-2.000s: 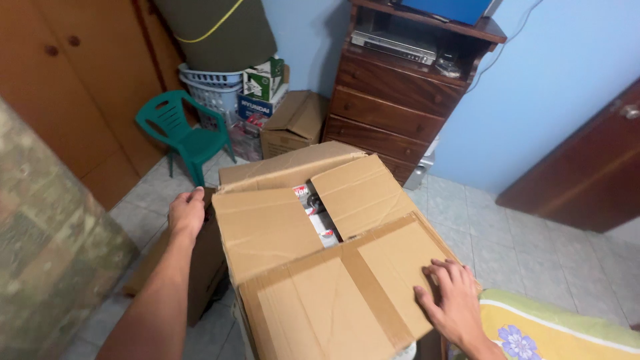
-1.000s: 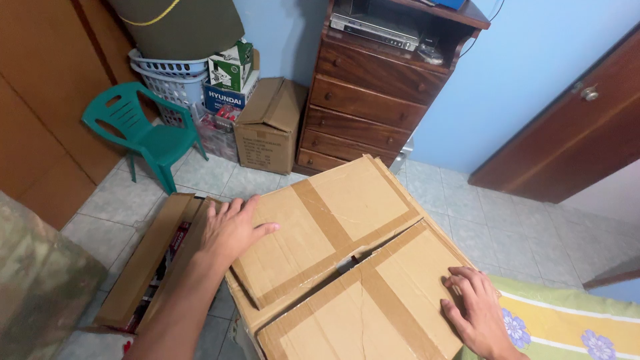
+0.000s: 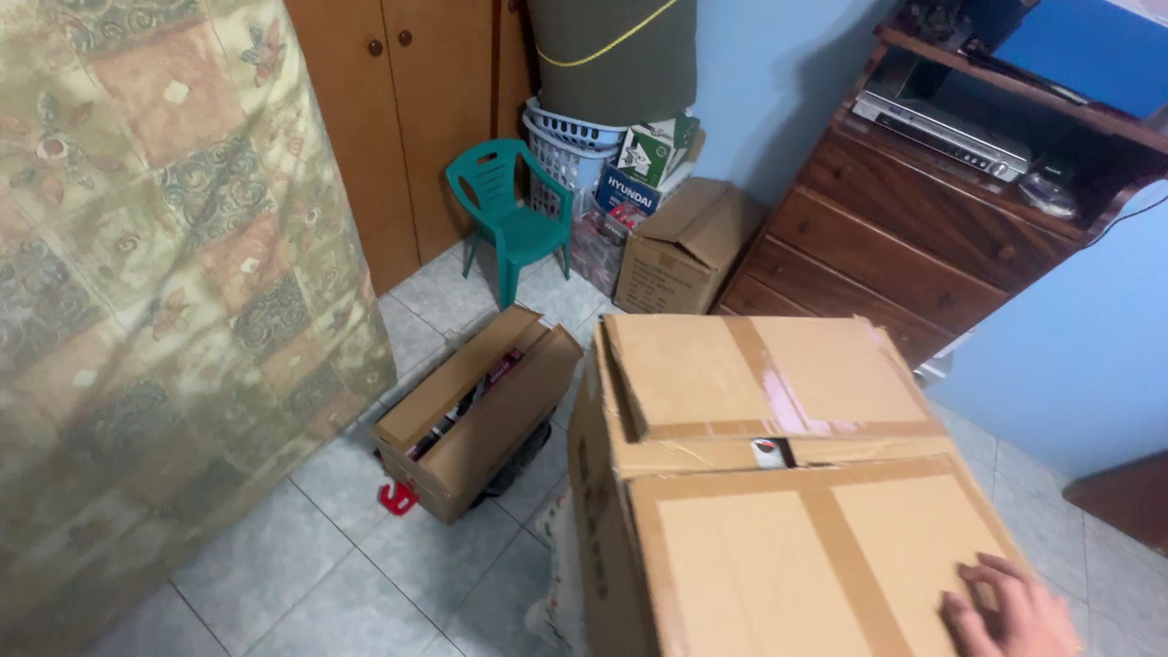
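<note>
A large cardboard box [image 3: 785,547] stands in front of me, its top flaps folded over with a narrow gap between them. Through the gap a bit of something white and dark shows. My right hand [image 3: 1008,607] rests on the near flap at the lower right, fingers slightly bent and apart, gripping nothing. My left hand is outside the view. On the tiled floor to the left of the large box sits a smaller, long cardboard box [image 3: 502,429], partly open, with dark and red items inside. A red plastic piece [image 3: 398,498] lies beside it.
A green plastic chair [image 3: 516,224] stands by the wooden wardrobe [image 3: 365,137]. Beyond are laundry baskets [image 3: 570,155], stacked boxes and another cardboard box [image 3: 684,251]. A wooden chest of drawers [image 3: 894,228] holds a silver player [image 3: 944,132]. A patterned curtain [image 3: 182,319] hangs at left.
My left hand was on the left side of the large box's top and has left the view. The flaps went from partly raised to lying over the top. The view has turned left.
</note>
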